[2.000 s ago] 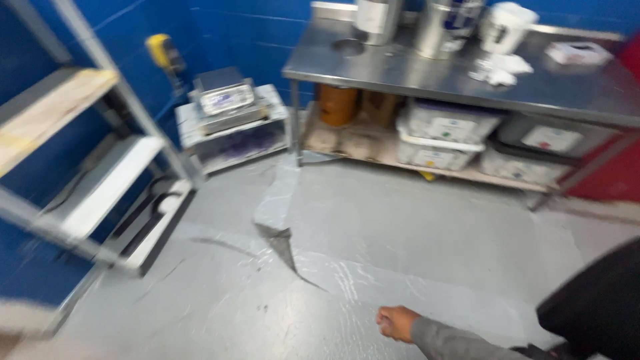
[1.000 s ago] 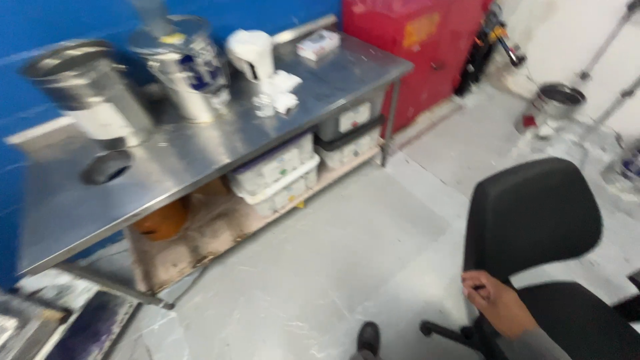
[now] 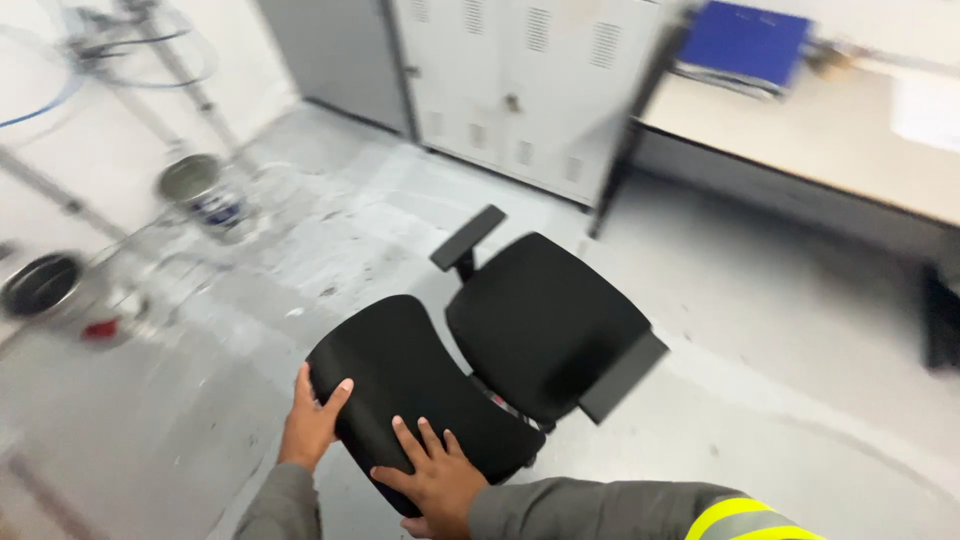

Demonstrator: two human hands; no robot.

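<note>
A black office chair with armrests stands on the grey floor, its backrest (image 3: 409, 382) toward me and its seat (image 3: 547, 322) beyond. My left hand (image 3: 315, 420) grips the backrest's left edge, thumb on the near face and fingers around the rim. My right hand (image 3: 439, 476) lies on the backrest with its fingers spread, its thumb at the lower edge. Both arms wear grey sleeves; the right one has a yellow reflective band.
Grey lockers (image 3: 517, 90) stand at the back. A pale desk (image 3: 825, 142) with a blue binder (image 3: 742, 41) is at the right. Metal cans, one an open pail (image 3: 199, 191) and one dark inside (image 3: 41, 285), sit along the left wall near metal stands.
The view has swung far right, from the steel table to the lockers and desk. One hand was near the chair's backrest a second ago; both hands are now on it.
</note>
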